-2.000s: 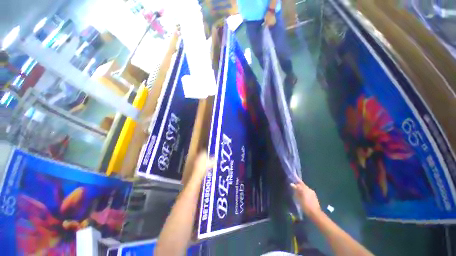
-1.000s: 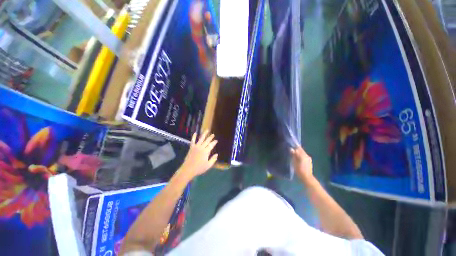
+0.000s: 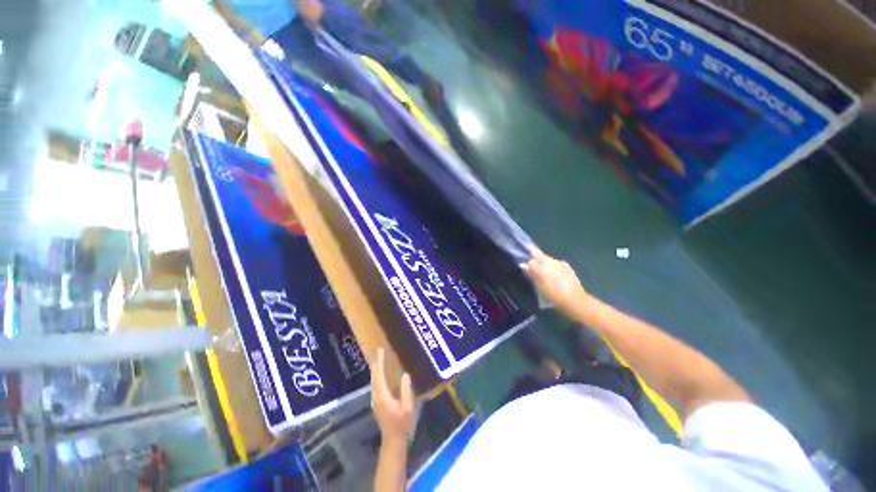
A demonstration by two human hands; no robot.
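My right hand [image 3: 554, 281] grips the near end of a television in a wrinkled translucent bag [image 3: 432, 154], beside the BESTA carton on its right. A person in blue has a hand at its far end. My left hand [image 3: 394, 402] is at the near end of the brown opening of the middle TV carton [image 3: 423, 259], fingers spread and holding nothing; whether it touches the cardboard is unclear. A long white foam piece [image 3: 235, 62] lies along the far part of the carton's opening.
Another BESTA carton [image 3: 259, 288] stands on the left, near a yellow guide bar [image 3: 223, 404]. A 65-inch flower carton [image 3: 672, 115] stands at the upper right. A grey metal post [image 3: 106, 348] crosses the left side. The green floor [image 3: 615, 317] has yellow lines.
The view has turned, so the cartons now slant to the upper left and the far person shows again. My right hand still holds the bagged television; my left hand remains at the carton's near end.
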